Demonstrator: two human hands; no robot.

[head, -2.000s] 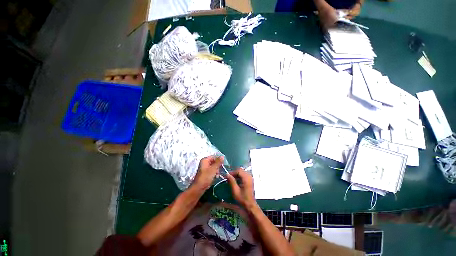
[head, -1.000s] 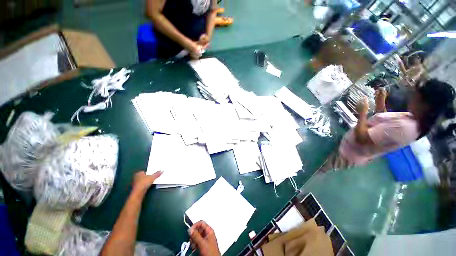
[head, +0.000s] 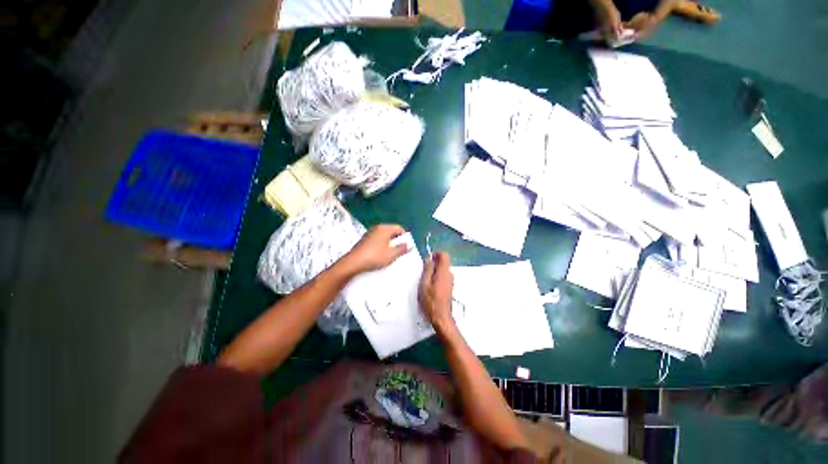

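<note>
My left hand (head: 379, 248) holds a white panel (head: 386, 304), plain side up, by its far edge, in front of me over the near bag of cables (head: 304, 249). My right hand (head: 437, 288) is at the panel's right edge, with a thin white lead (head: 428, 245) at its fingertips. Another white panel (head: 508, 308) lies face down on the table just right of my right hand. Whether the lead joins the held panel cannot be told.
Two more bags of cables (head: 367, 145) and pale yellow sheets (head: 298, 188) are at left. Overlapping white panels (head: 590, 163) spread across the middle. A blue basket (head: 186, 190) is beyond the left edge. A person's hands (head: 626, 27) are at the far side. Gridded panels (head: 595, 399) lie below the near edge.
The view swung right and back. My left hand, on the panels in the middle a second ago, now holds a panel near the bags. My right hand is beside it.
</note>
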